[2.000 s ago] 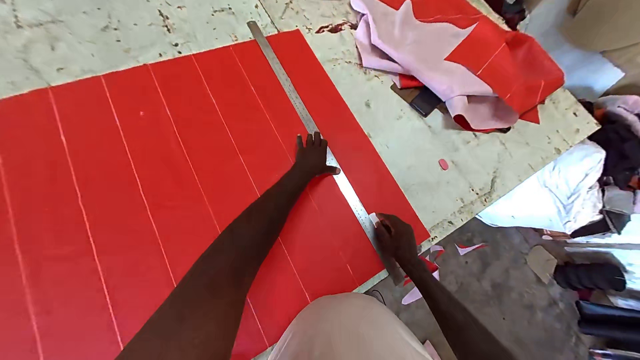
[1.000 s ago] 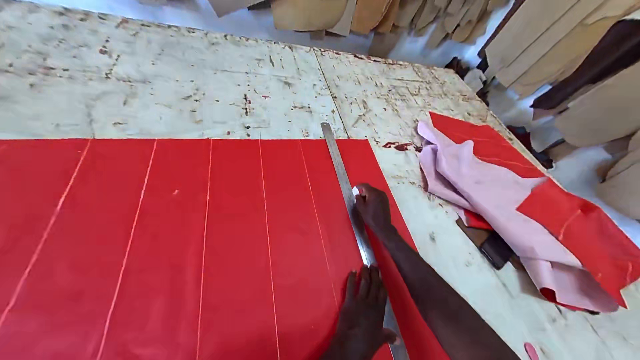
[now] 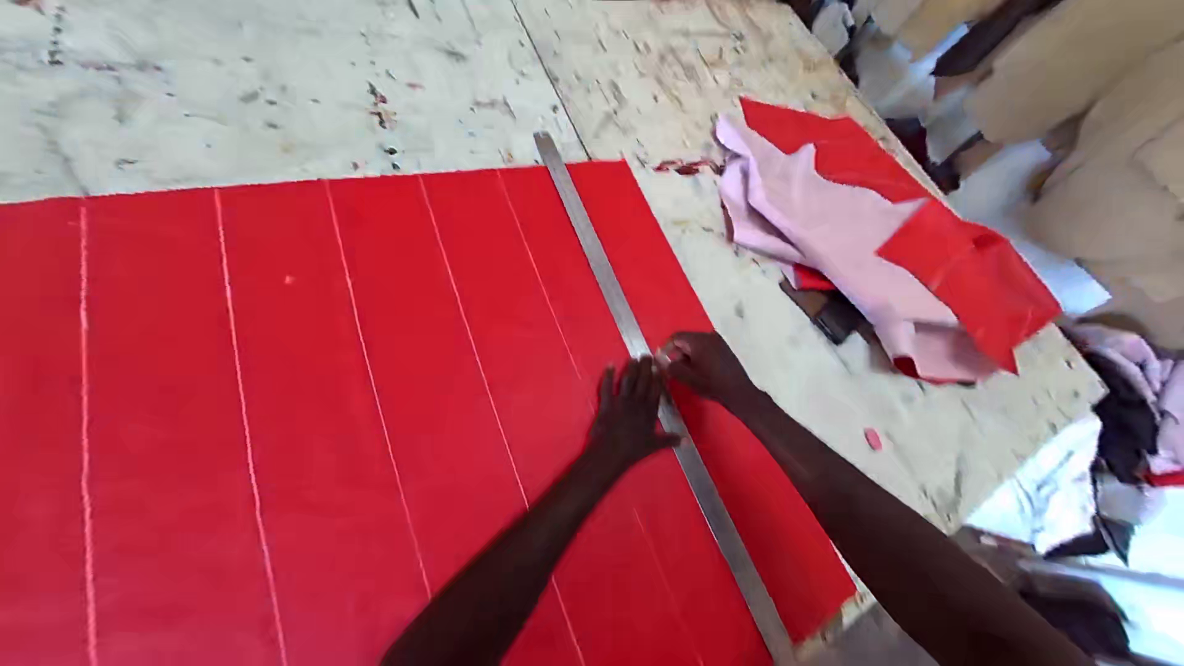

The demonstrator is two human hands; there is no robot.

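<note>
A large sheet of red leather or similar material [image 3: 305, 388] lies flat on the worktable, marked with several long pale lines. Across its right part runs a long metal ruler [image 3: 606, 277], roughly parallel to the sheet's right edge. My left hand [image 3: 634, 416] presses on the ruler near its middle, fingers spread, holding nothing. Just to the right and slightly above, my right hand [image 3: 698, 365] pinches a small pale piece, perhaps marking chalk, against the ruler's edge. The fingertips hide most of that piece.
Crumpled red material with a pink backing [image 3: 832, 231] lies on the worktable [image 3: 231, 102] at the right, over small dark pieces [image 3: 837, 319]. A small pink piece [image 3: 872, 438] lies near the table's right edge. Tan hides or sheets [image 3: 1101, 139] and cloth piles are beyond it.
My right hand has come down along the ruler from nearer its far end, and my left hand now sits around its middle. The view has swung noticeably.
</note>
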